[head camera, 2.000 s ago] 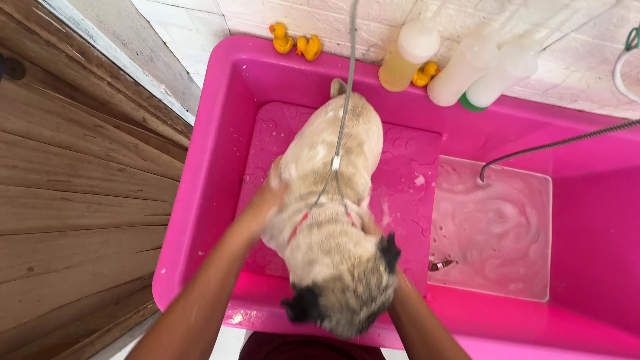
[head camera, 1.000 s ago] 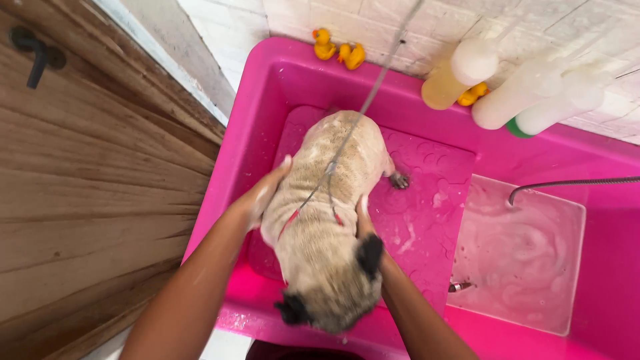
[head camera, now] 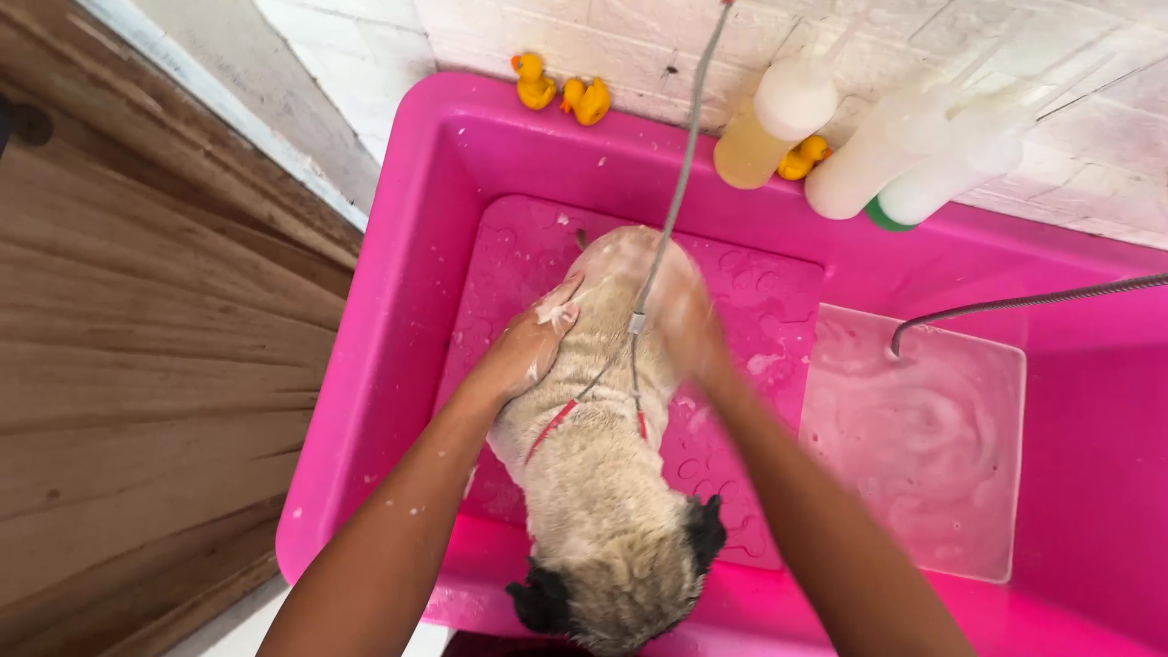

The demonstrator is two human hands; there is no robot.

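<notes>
A wet, fawn pug with black ears point(head camera: 593, 493) stands on a raised pink platform point(head camera: 757, 365) in a pink plastic tub, its head toward me. My left hand point(head camera: 540, 339), with white lather on it, lies along the left side of the dog's back, holding nothing. On the dog's right flank, near the rump, my right hand point(head camera: 686, 319) is motion-blurred; how its fingers stand cannot be made out. A grey cable tether point(head camera: 677, 201) with a metal crimp and red-sleeved loop runs from above to around the dog's neck and shoulders.
Yellow rubber ducks point(head camera: 589, 100), a bottle of yellowish liquid point(head camera: 753, 146) and whitish squeeze bottles point(head camera: 858, 173) line the back rim. A metal hose point(head camera: 1031, 301) dips into cloudy water in the lower basin point(head camera: 912, 447) at right. A wooden door point(head camera: 164, 365) stands at left.
Both hands have moved from the dog's shoulders and sides farther back along its body toward the rump. The hind paw seen at the right one second ago no longer shows.
</notes>
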